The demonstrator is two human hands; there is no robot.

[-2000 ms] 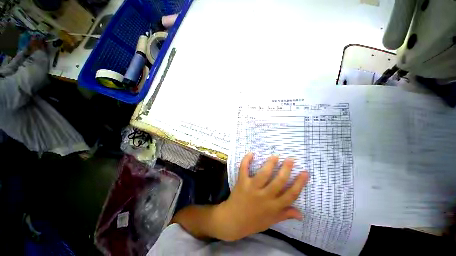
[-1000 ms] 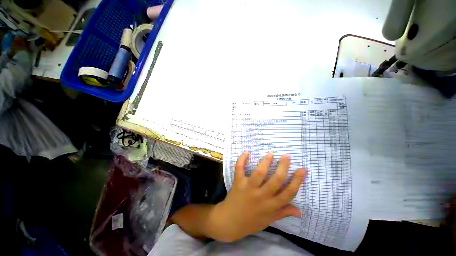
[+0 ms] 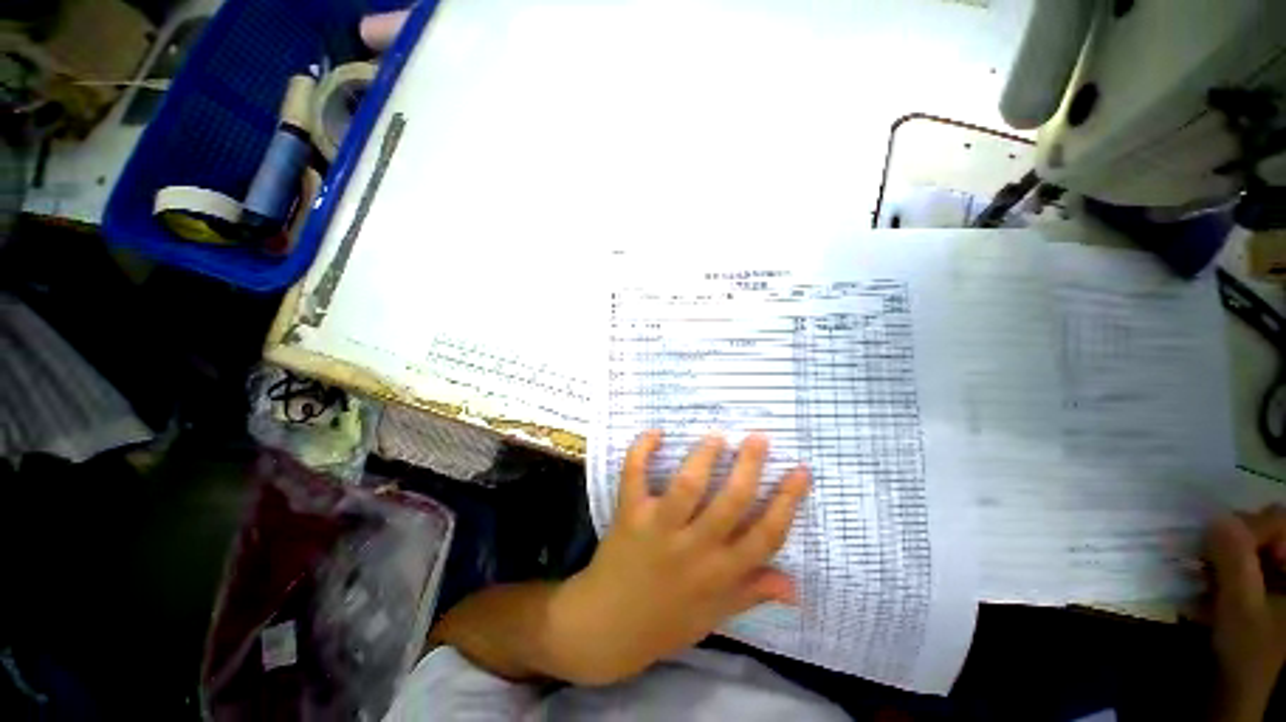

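A printed form (image 3: 860,423) with a dense ruled grid lies at the table's front edge, its lower part past the edge. My left hand (image 3: 677,550) rests flat on its lower left part, fingers spread. A second paper sheet (image 3: 1128,409) with faint blurred lines lies to the right of the form. My right hand (image 3: 1244,585) is at the far right, blurred and cut off by the picture's edge, at the second sheet's lower right corner. Its fingers look bent, and a thin dark thing at them is too blurred to name.
The sewing machine head (image 3: 1156,113) stands at upper right, purple fabric (image 3: 1168,240) below it, black-handled shears (image 3: 1265,339) beside. A blue basket (image 3: 191,113) with tape and thread stands at the table's left (image 3: 564,155). A plastic-lined maroon bin (image 3: 317,592) is below.
The view has shifted right, so the table and basket appear further left. My right hand and the shears now show at the right. My left hand stays flat on the form.
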